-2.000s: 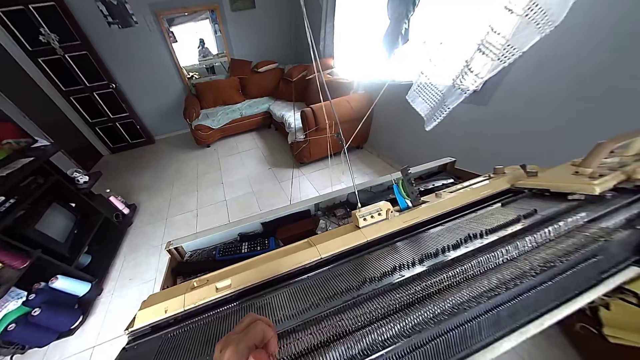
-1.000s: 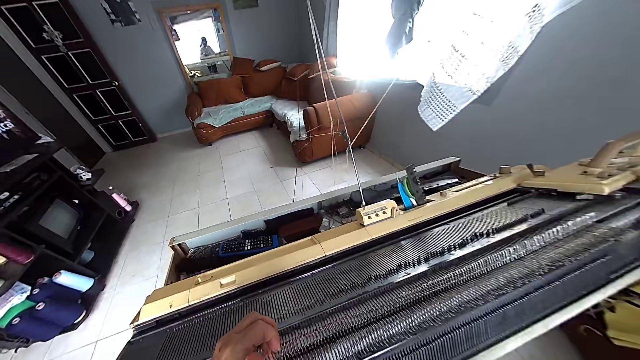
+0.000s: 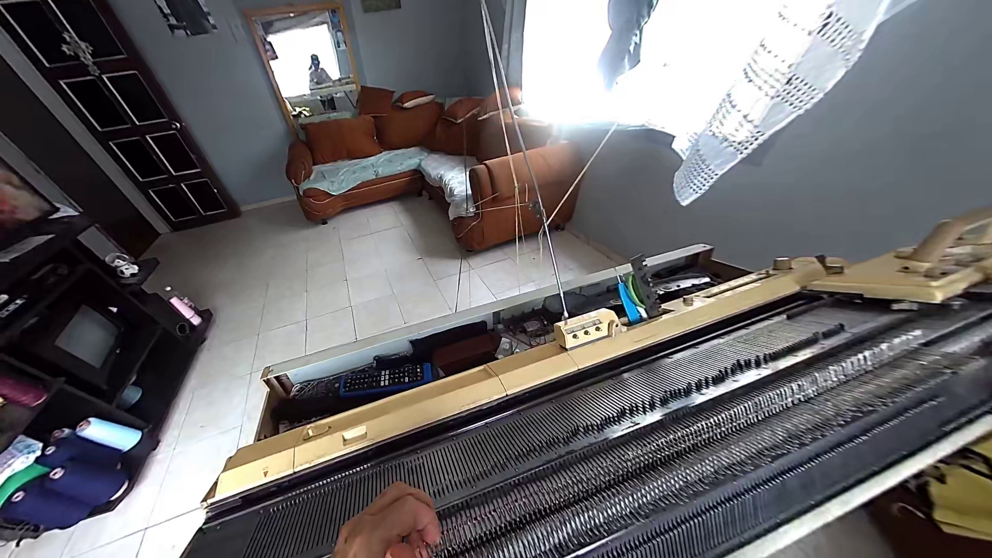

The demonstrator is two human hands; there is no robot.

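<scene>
A knitting machine with a cream plastic body (image 3: 535, 370) and long rows of metal needles (image 3: 620, 442) runs diagonally across the lower half of the head view. My left hand (image 3: 391, 523) is at the bottom edge, over the left part of the needle bed, its fingers curled; whether it holds anything is hidden. My right hand is out of view. At the far right, the carriage with its handle (image 3: 914, 275) sits on the machine. A yarn tension unit (image 3: 587, 329) with a thin upright rod stands at the rear rail, and loose strands hang beside the rod.
Behind the rail, a long open tray (image 3: 310, 364) holds a remote control (image 3: 385, 380) and tools. A black shelf unit (image 3: 147, 341) with yarn cones (image 3: 89, 477) stands left. An orange sofa (image 3: 349, 201) is beyond the tiled floor, and a white openwork cloth (image 3: 752, 108) hangs upper right.
</scene>
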